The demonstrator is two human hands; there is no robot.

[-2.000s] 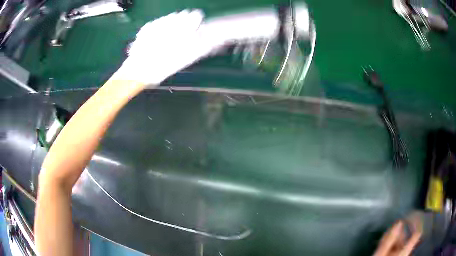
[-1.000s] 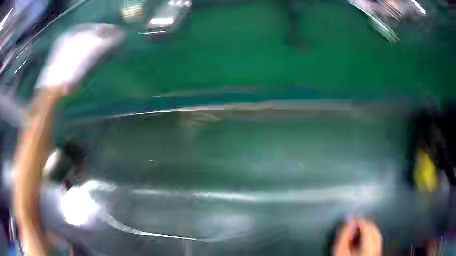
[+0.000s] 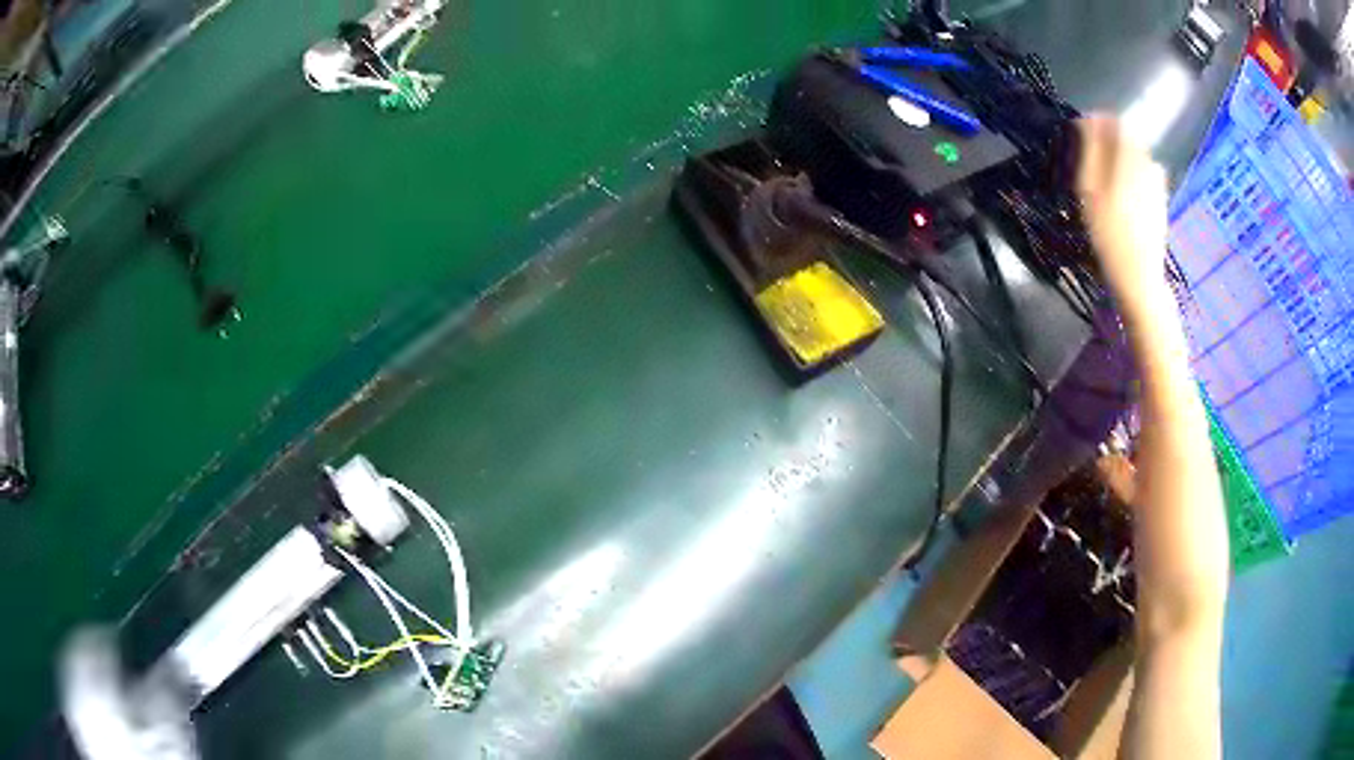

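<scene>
A long white unit (image 3: 260, 616) lies slanted at the lower left. White and yellow lead wires (image 3: 453, 572) loop from its end to a small green circuit board (image 3: 469, 676) on the mat. My left hand (image 3: 126, 710), in a white glove, is blurred and cut off at the bottom edge; it closes around the unit's lower end. My bare right hand (image 3: 1102, 161) is stretched out at the upper right, at a tangled heap of black cables (image 3: 1025, 112). Its fingertips are lost against the dark cables, so its grip cannot be told.
A black iron stand with a yellow sponge (image 3: 817, 315) sits beside a black soldering station (image 3: 876, 141) with blue-handled tools on top. A blue basket (image 3: 1277, 297) and an open cardboard box (image 3: 965, 713) are at the right. Another wired unit (image 3: 349, 60) lies at the back.
The view has swung right, bringing in the station, basket and box. My right hand has moved out to the black cables. My left hand is now at the lower left on a wired unit.
</scene>
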